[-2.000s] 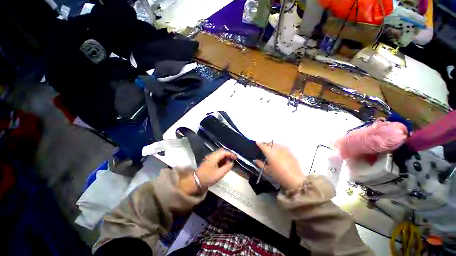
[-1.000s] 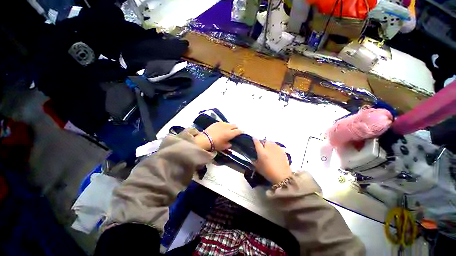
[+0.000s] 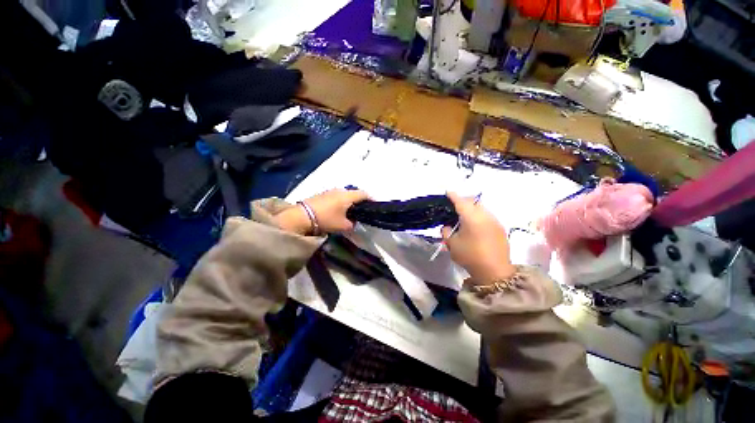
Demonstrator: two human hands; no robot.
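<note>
My left hand [image 3: 333,211] grips the left end of a stack of dark collar pieces [image 3: 402,213], held level above the white table [image 3: 372,318]. My right hand [image 3: 478,240] grips the right end of the stack, with a thin pale pen [image 3: 438,250] also between its fingers. The edges of several layers show along the stack. Below it on the table lie dark strips [image 3: 358,263] and a pale band [image 3: 407,277], partly hidden by the stack and my hands.
Black garment panels [image 3: 157,74] lie heaped at left. A pink fluffy bundle [image 3: 600,213] sits on the white machine [image 3: 598,263] at right. Yellow-handled scissors [image 3: 669,373] lie at lower right. A cardboard edge [image 3: 422,116] runs along the back of the table.
Both hands have lifted the collar stack off the table and moved apart to its two ends. Its layered edge now shows, and the strips and pale band beneath are uncovered.
</note>
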